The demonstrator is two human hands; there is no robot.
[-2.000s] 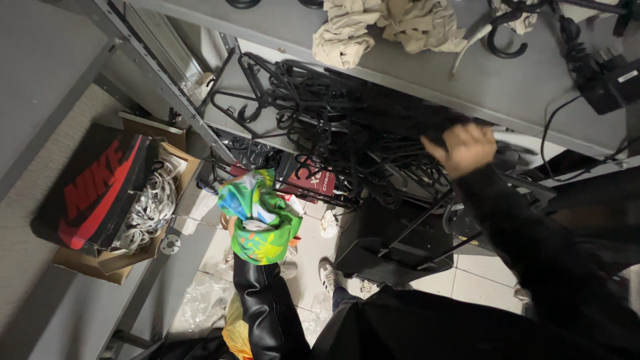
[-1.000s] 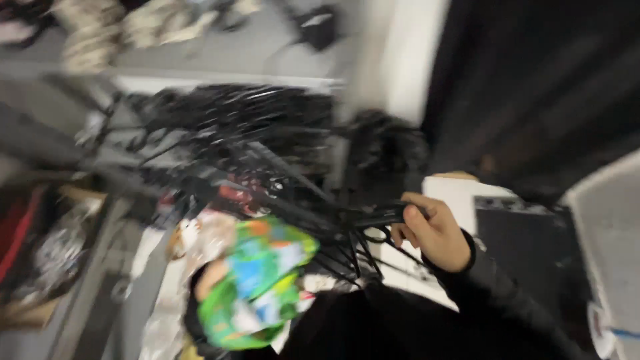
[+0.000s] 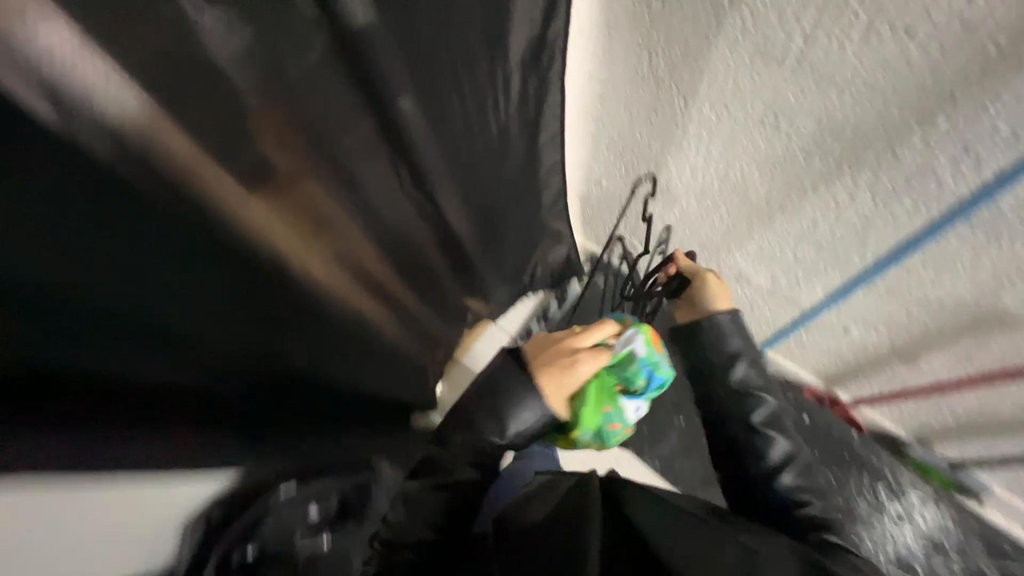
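My left hand (image 3: 568, 368) grips a bunched green patterned cloth (image 3: 624, 392) with blue, white and orange patches; its fingers lie over the cloth's upper left edge. To the right and a little higher, my right hand (image 3: 698, 290) is closed around part of a black hanger. Several black hangers (image 3: 646, 216) cluster at and left of that hand, hooks upward, against the foot of the pale wall. Blur hides how many of them the right hand holds. Black sleeves cover both arms.
A large black fabric sheet (image 3: 384, 160) hangs over the left side. The rough white wall (image 3: 784, 160) rises on the right, crossed by a blue strip (image 3: 896, 252) and a red strip (image 3: 944, 386). Dark floor (image 3: 896, 496) with pale specks lies at lower right.
The view has swung strongly from the shelves to a corner with a white wall. My right hand was apart from the hangers two seconds ago and now holds one. The green cloth stays in my left hand.
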